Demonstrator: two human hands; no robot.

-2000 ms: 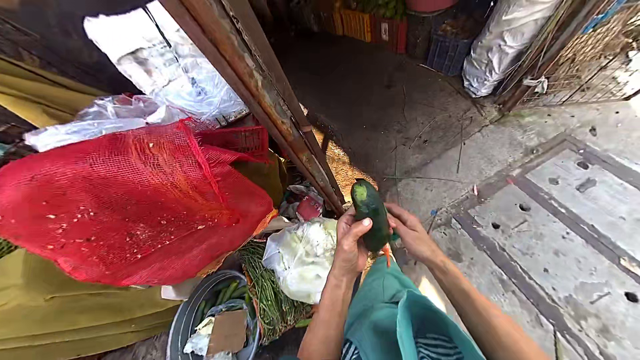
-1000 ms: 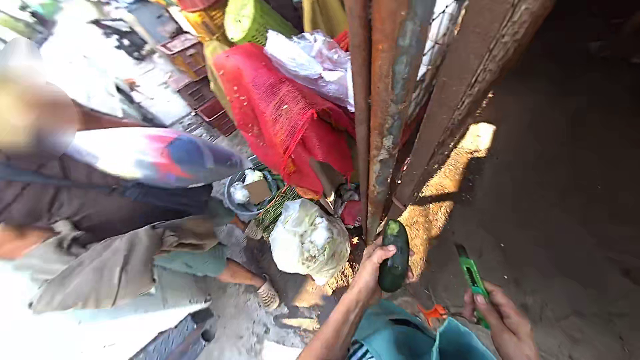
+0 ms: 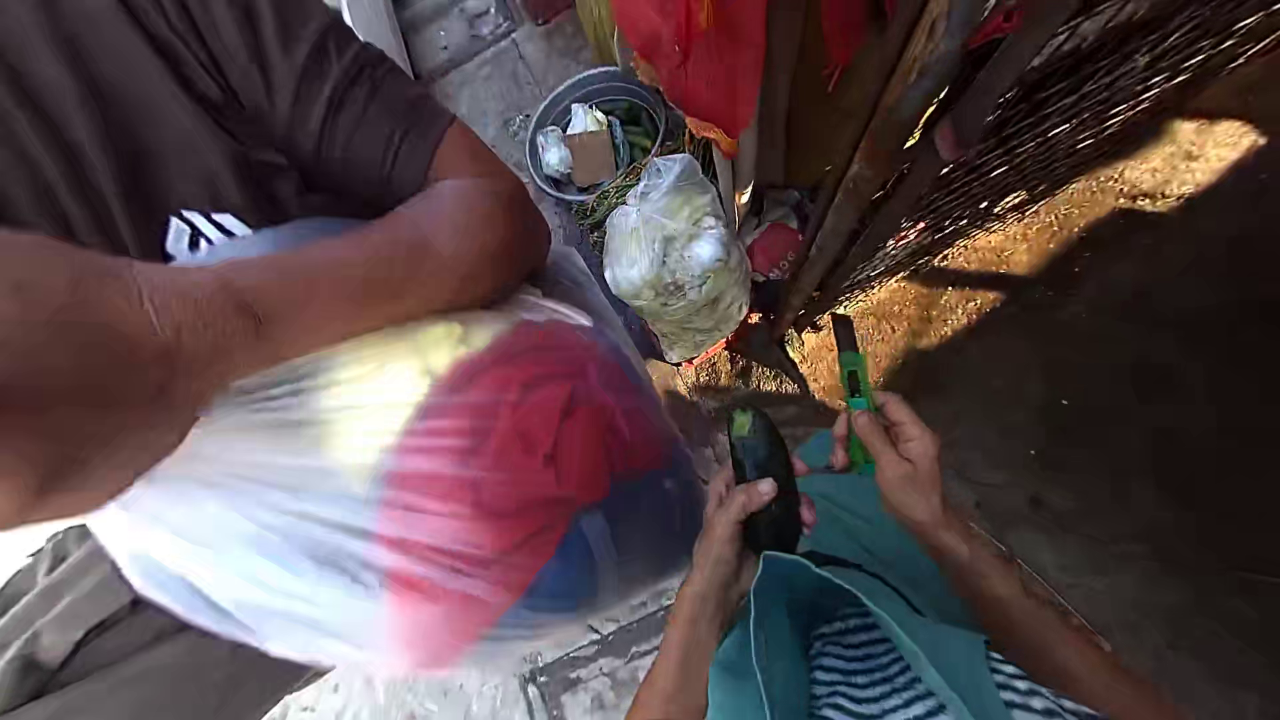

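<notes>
My left hand (image 3: 735, 525) is closed around a dark green cucumber-like vegetable (image 3: 766, 480), whose upper end shows a pale green cut patch. To the right, my right hand (image 3: 900, 450) grips a green snap-off utility knife (image 3: 856, 385) with its dark blade pointing up. Knife and vegetable are apart. Above the vegetable stands a translucent plastic bag (image 3: 677, 260) filled with pale contents.
Close on the left, another person's arm (image 3: 370, 260) reaches over a large clear bag of red and blue cloth (image 3: 520, 450). Behind are a round tub (image 3: 540, 130), red mesh (image 3: 700, 60) and rusty metal posts (image 3: 870, 140). Brown debris lies in sunlight (image 3: 1150, 180).
The person with the clothing bag has come much closer on the left. Two seconds ago both my hands were at the vegetable; now my right hand holds the knife apart. The view has swung widely.
</notes>
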